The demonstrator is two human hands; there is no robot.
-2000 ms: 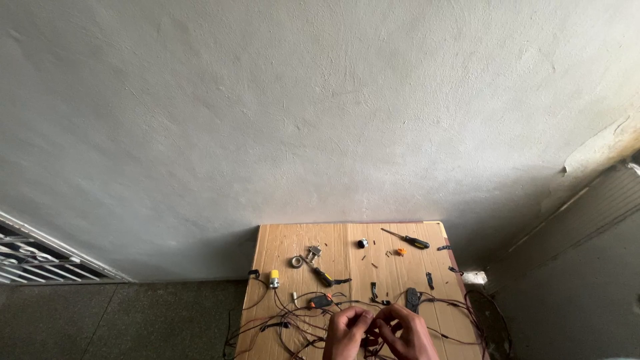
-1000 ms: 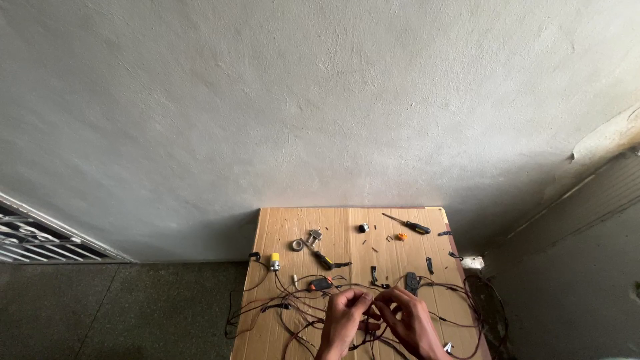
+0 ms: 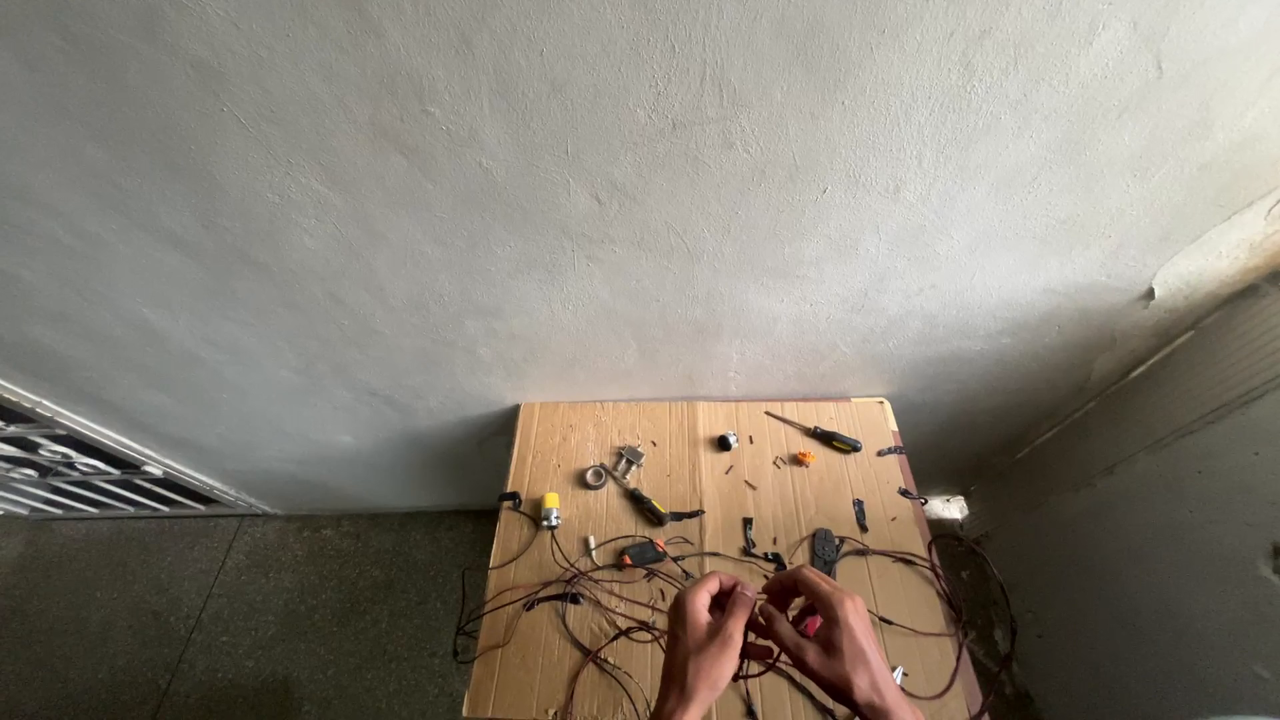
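Observation:
My left hand (image 3: 707, 632) and my right hand (image 3: 822, 632) are close together over the near part of a cardboard-covered table. Fingertips of both pinch a thin wire (image 3: 758, 597). Something red (image 3: 810, 624) shows by my right hand's fingers, its kind unclear. Dark red and black wires (image 3: 605, 600) run beneath and around the hands. Beyond my right hand lies a black plastic part (image 3: 825, 550); a black module with orange ends (image 3: 643, 553) is left of the hands.
Farther back lie a screwdriver (image 3: 838, 439), another yellow-and-black tool handle (image 3: 648, 505), a tape roll (image 3: 595, 477), a metal bracket (image 3: 630, 460), a yellow-capped part (image 3: 551, 510), a black round part (image 3: 727, 441) and an orange piece (image 3: 805, 458). A wall (image 3: 640, 200) rises behind the table.
The hands stay close together over the wires, with small shifts of the fingers. The view has moved slightly.

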